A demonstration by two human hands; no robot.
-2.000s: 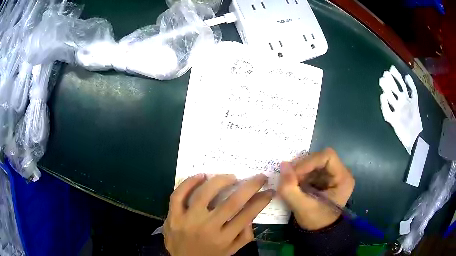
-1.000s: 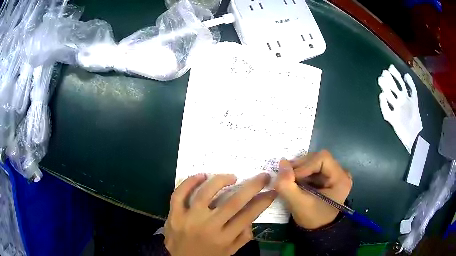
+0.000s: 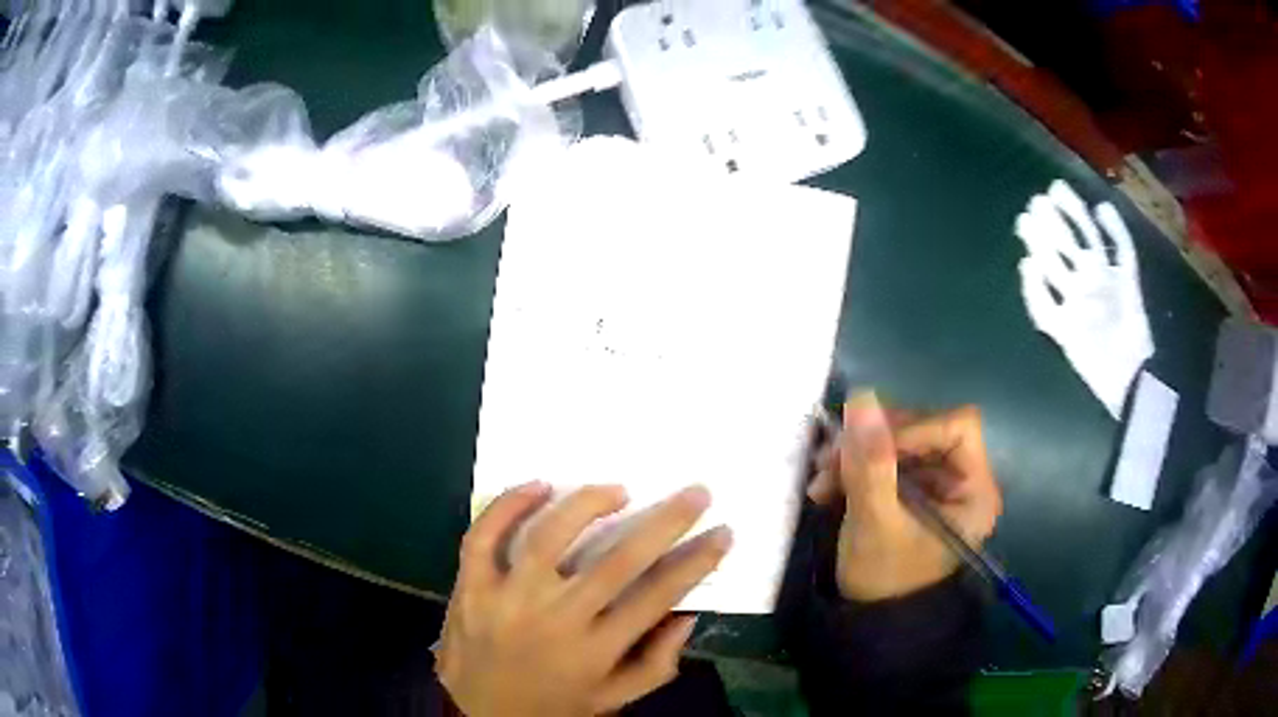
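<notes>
A white record sheet [image 3: 659, 322] lies on the dark green bench, its writing mostly washed out. My left hand [image 3: 582, 602] lies flat on the sheet's lower left part with fingers spread, holding nothing. My right hand [image 3: 911, 490] grips a ballpoint pen [image 3: 981, 560] just right of the sheet's right edge; the pen's blue end points down right. A white power strip [image 3: 743, 91] with dark outlet slots lies at the sheet's top edge. Its cord [image 3: 365, 189] lies bundled in clear plastic to the left.
Bagged white cords [image 3: 112, 280] hang over the bench's left side above a blue tote [image 3: 154, 602]. A white work glove [image 3: 1086, 287] and a small white card [image 3: 1145, 440] lie at right. Another bagged cord [image 3: 1191, 560] lies at the right edge. Green bench top [image 3: 308, 364] shows left of the sheet.
My right hand with the pen has moved right, off the sheet. My left hand stays on the sheet. The whole view has shifted slightly, so bench items appear further left.
</notes>
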